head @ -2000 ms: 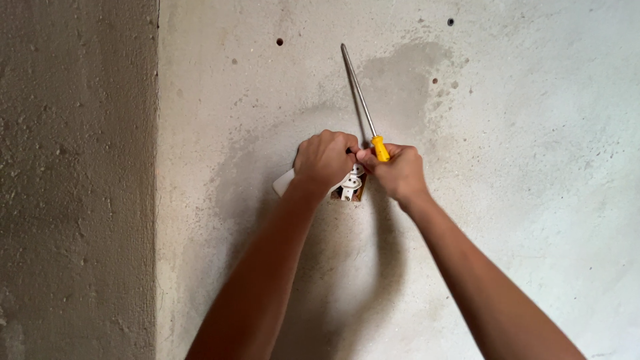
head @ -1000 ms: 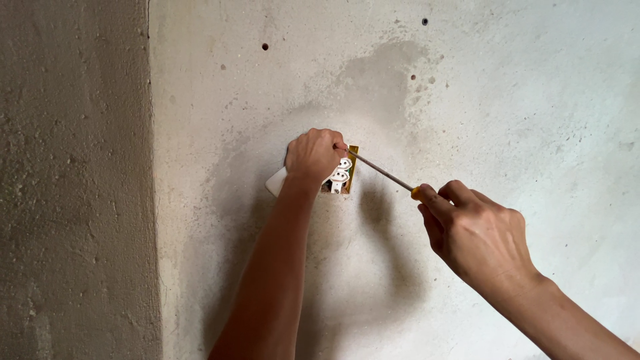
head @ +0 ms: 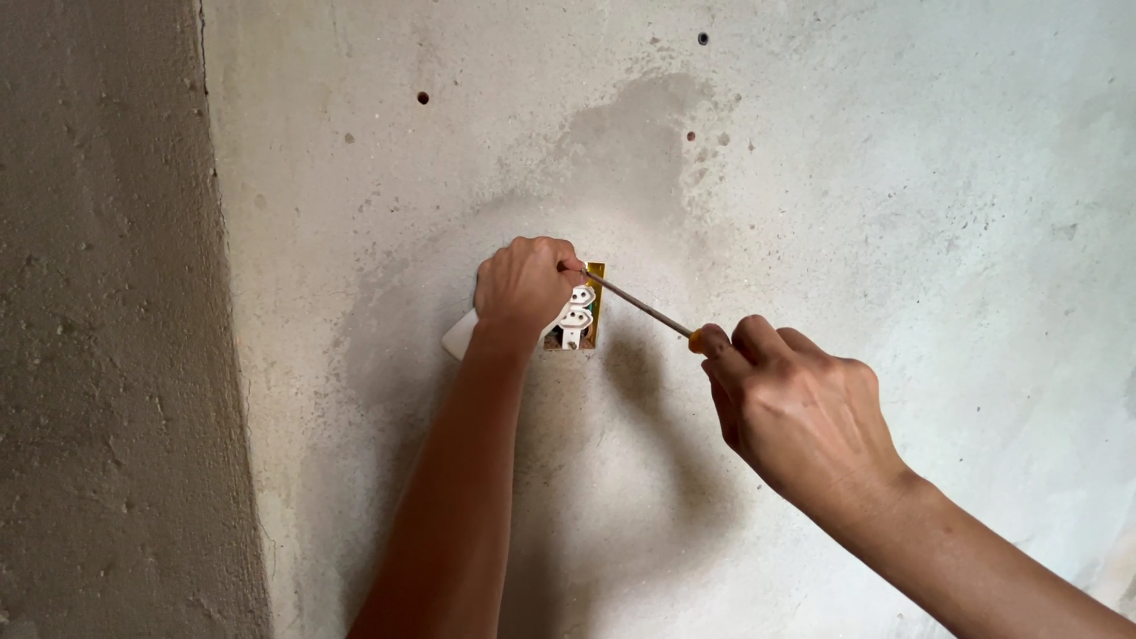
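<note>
A white double socket module (head: 576,317) sits in a yellow wall box (head: 595,306) recessed in the wall. My left hand (head: 525,286) is closed over the upper left of the box, thumb and forefinger pinched at the screwdriver's tip; whether a screw is between them cannot be seen. Below that hand a white plastic cover plate (head: 460,335) sticks out, held under the palm and partly hidden. My right hand (head: 790,390) grips the yellow handle of a screwdriver (head: 648,310), whose long metal shaft slants up and left to the top of the socket module.
The plastered wall (head: 887,222) has damp grey patches and small drilled holes, one (head: 422,98) at upper left and another (head: 703,38) at upper right. A darker, rough wall section (head: 106,319) stands along the left, with a vertical edge.
Two seconds ago the screwdriver pointed upward in my right hand, near the box. That hand has since moved right, and the tip now meets my left fingers. Little differs from one second ago.
</note>
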